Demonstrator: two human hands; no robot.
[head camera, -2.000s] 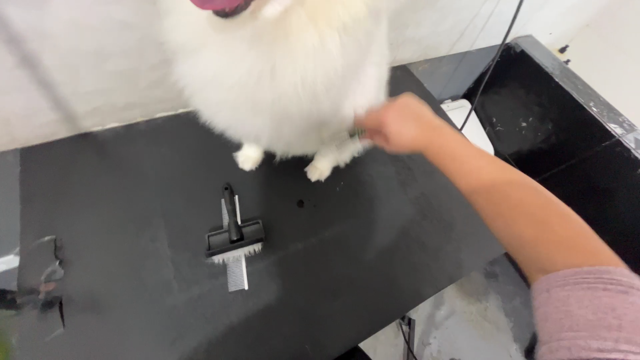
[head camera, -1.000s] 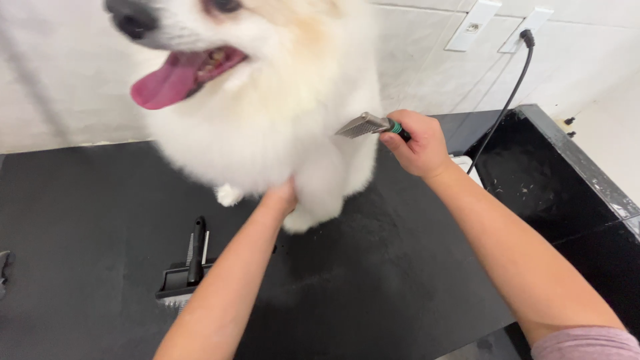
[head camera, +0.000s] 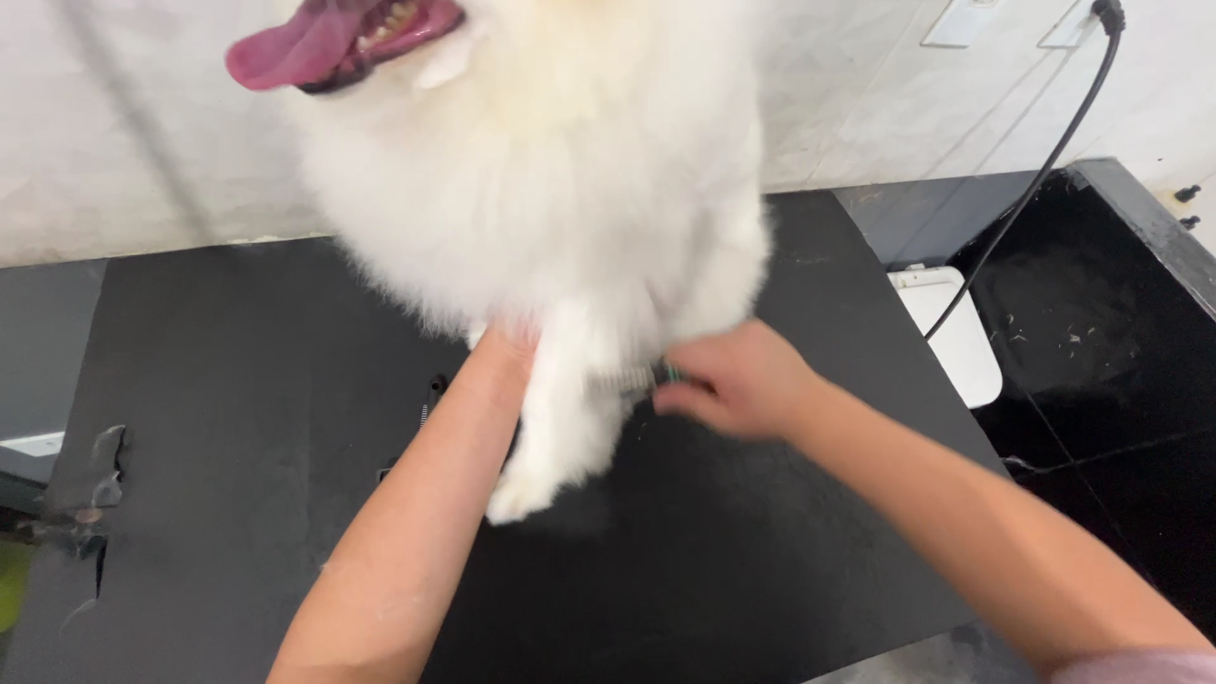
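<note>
A fluffy white dog with its mouth open and tongue out is on a black table. My right hand is closed around the handle of a metal-toothed grooming comb, whose blurred teeth lie against the fur of the dog's front leg. Behind that leg, at its upper part, is my left hand; its fingers are hidden by fur, so its grip cannot be made out. Partly covered by my left forearm, a black-handled brush lies on the table.
The black table has torn patches at its left edge. A white plastic container stands beyond its right edge, next to a black basin. A black power cord hangs from a wall outlet. The pale wall rises behind.
My left arm has come into view and reached the dog's front leg. My right hand with the comb has moved from beside the chest down to the leg. The view has shifted closer to the dog.
</note>
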